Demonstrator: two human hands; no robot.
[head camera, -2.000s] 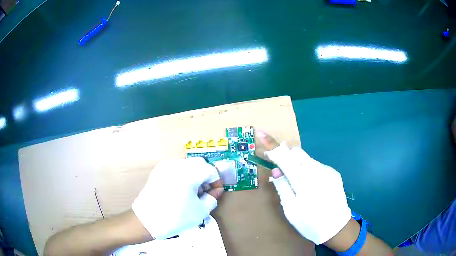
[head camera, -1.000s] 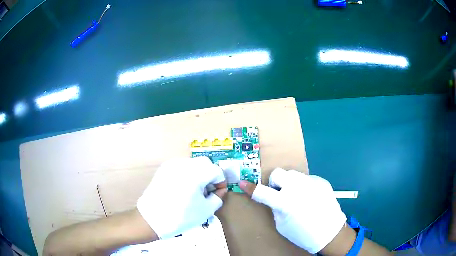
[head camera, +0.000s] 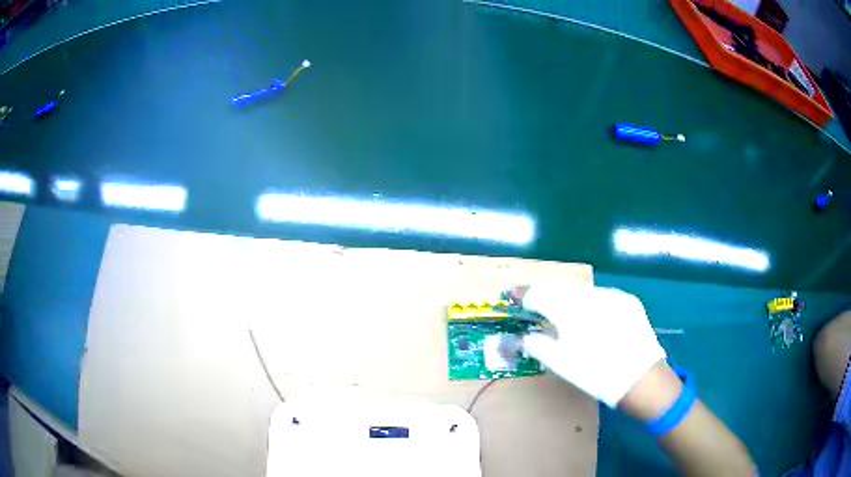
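Observation:
A green circuit board with a row of yellow ports lies on the tan cardboard mat. My gloved right hand covers the board's right side; its fingers bend around a slim green hand tool, whose pale end sticks out faintly behind the glove. The fingertips are blurred, so the tool's tip is unclear. A white housing shell with a small dark slot lies below, cut off by the bottom edge. A thin dark antenna lead runs from the shell to the board's lower edge. My left hand is not in view.
Blue battery packs lie on the glossy dark green conveyor belt. An orange-red parts bin with black items is at upper right. Another circuit board lies at far right beside another person's arm. A second thin lead rises from the shell's left.
My left hand has left the picture. The view has shifted, showing more belt and the bin. My right hand has moved from the board's lower edge to its right side; the shell is uncovered.

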